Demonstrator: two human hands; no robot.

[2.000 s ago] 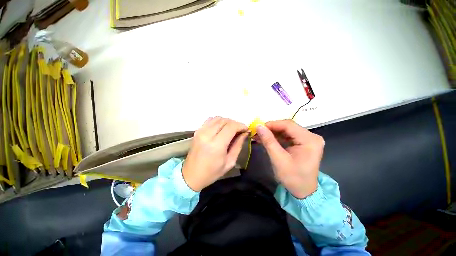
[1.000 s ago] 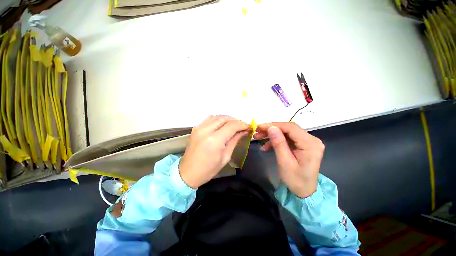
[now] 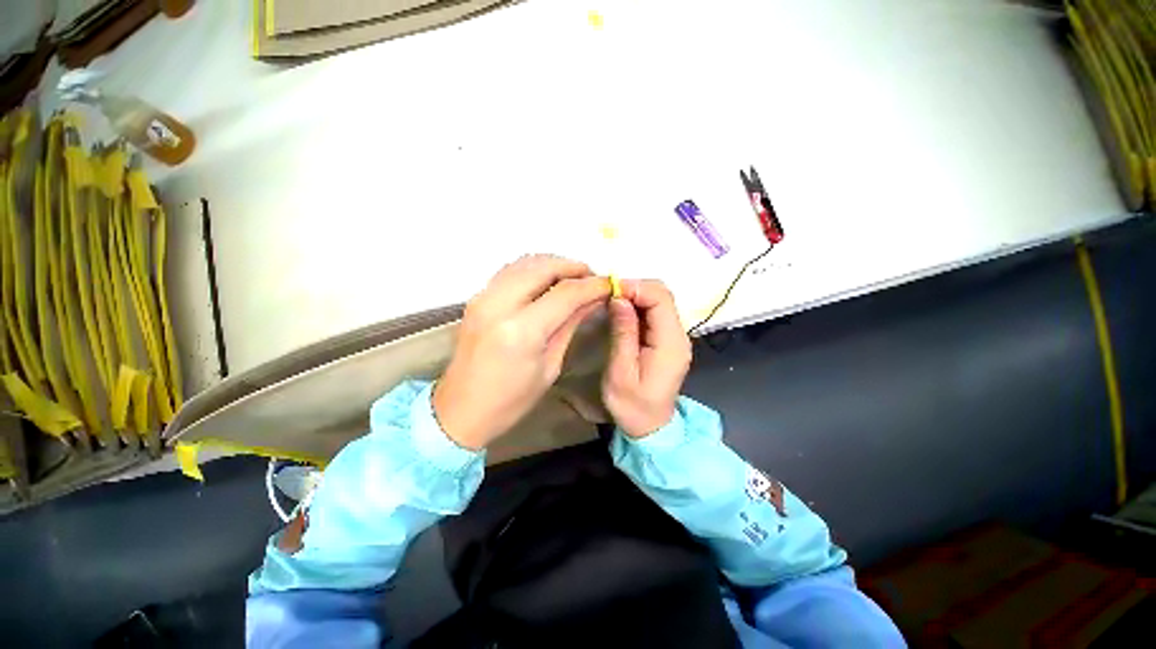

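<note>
The taupe bag body [image 3: 380, 399] lies on its side across the table's front edge, open like a pouch. Yellow edge tape [image 3: 616, 289] shows as a small bit between my fingertips at the bag's right corner. My left hand [image 3: 513, 342] is closed on the bag body's right end from the left. My right hand [image 3: 647, 355] pinches the yellow tape with thumb and finger, touching the left fingertips. The fingers hide the corner itself. A loose yellow tab [image 3: 189, 459] hangs at the bag's left end.
Thread snips [image 3: 762, 208] with a cord and a purple stick [image 3: 701, 228] lie right of centre. Stacked bag bodies stand at left [image 3: 89, 292] and right [image 3: 1122, 89], more at the back [image 3: 380, 23]. An amber bottle [image 3: 159, 132] lies at left. A scrap tub [image 3: 294, 482] sits below the edge.
My right hand has moved left and closed in beside my left hand. Both hands are slightly higher and further left. The yellow at the fingertips shows smaller, and the yellow-edged flap below them is now hidden.
</note>
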